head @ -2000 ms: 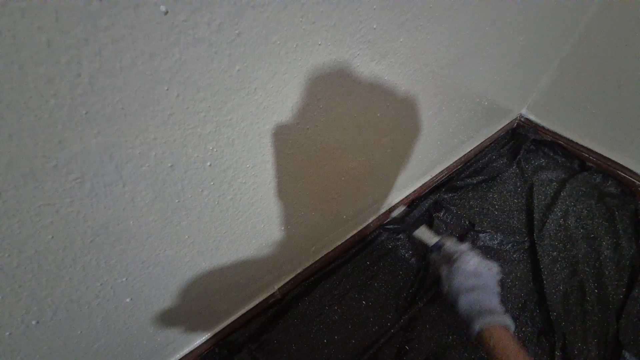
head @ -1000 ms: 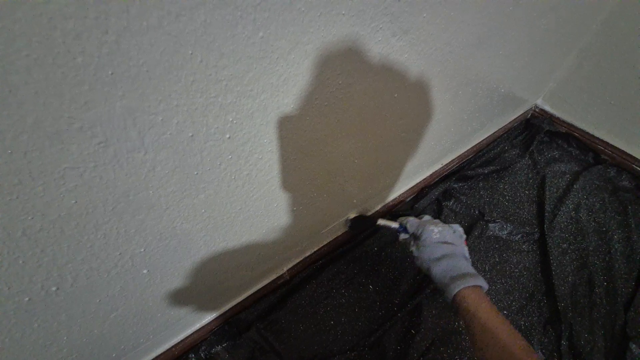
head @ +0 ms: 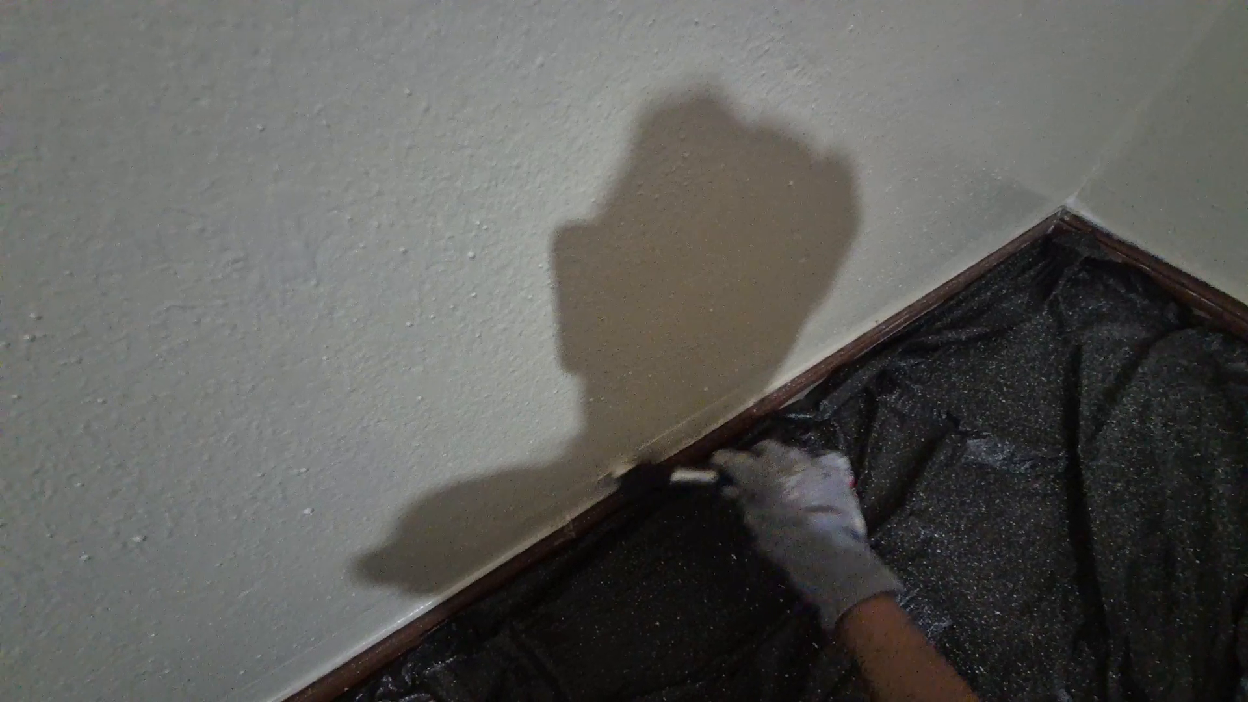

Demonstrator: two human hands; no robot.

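My right hand (head: 804,522), in a pale work glove, comes in from the lower right and is closed around the handle of a paintbrush (head: 692,477). The brush's dark head reaches left to the foot of the textured wall (head: 292,292), just above the dark brown baseboard (head: 838,356). Its bristle tip looks pale and lies at or very near the wall; exact contact cannot be told. Part of the handle is hidden in the glove. My left hand is outside the view.
Black speckled plastic sheeting (head: 1014,546) lies creased over the floor, up against the baseboard. Two walls meet at a corner (head: 1068,207) at the upper right. A large shadow falls across the wall above the brush.
Two seconds ago my right hand and brush were over the sheeting, nearer the corner. They moved left to the wall's foot by one second ago and remain there, the hand still gripping the brush.
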